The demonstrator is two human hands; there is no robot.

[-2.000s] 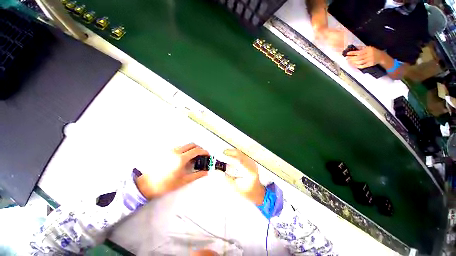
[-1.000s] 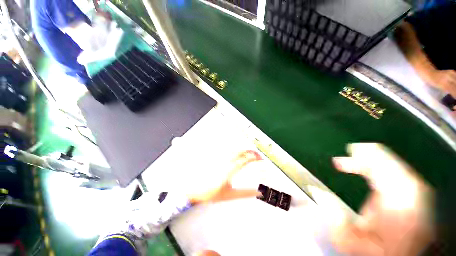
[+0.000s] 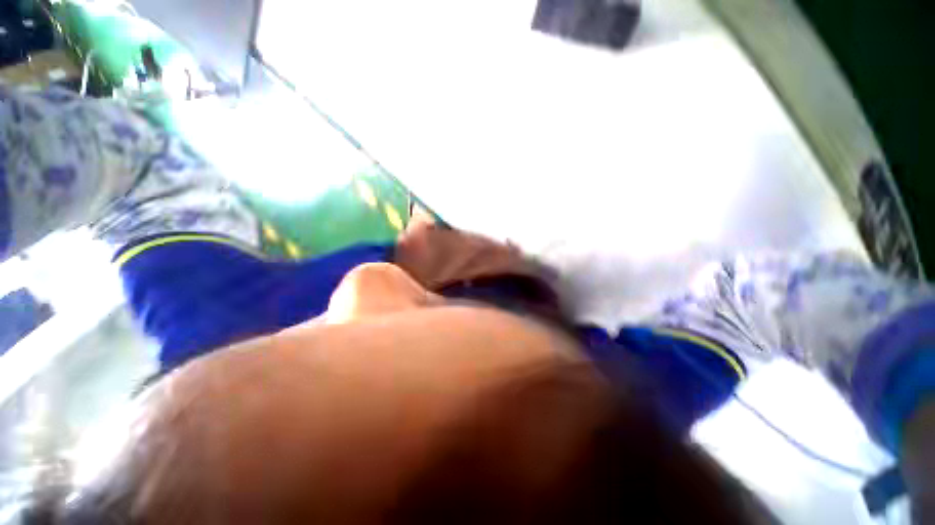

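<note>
A blurred dark block, which looks like a black plastic housing (image 3: 586, 21), lies on the white tabletop (image 3: 574, 123) at the top edge of the head view. No hand touches it. My left hand is out of the picture; only my patterned sleeve (image 3: 113, 169) shows at the left, running to the edge. My right hand is cut off by the right edge; its sleeve (image 3: 800, 303) and the blue wrist strap (image 3: 902, 385) show, with the cord trailing below.
The dark green belt (image 3: 861, 62) is at the upper right, behind the pale belt rail (image 3: 795, 87) with its dark speckled section (image 3: 887, 215). A grey board (image 3: 205, 31) is at the upper left. A blurred head and blue clothing (image 3: 236, 297) fill the lower middle.
The view has swung sharply down towards the body. The dark block now shows at the top edge. Both hands have left the picture, and the trays and module rows are out of view.
</note>
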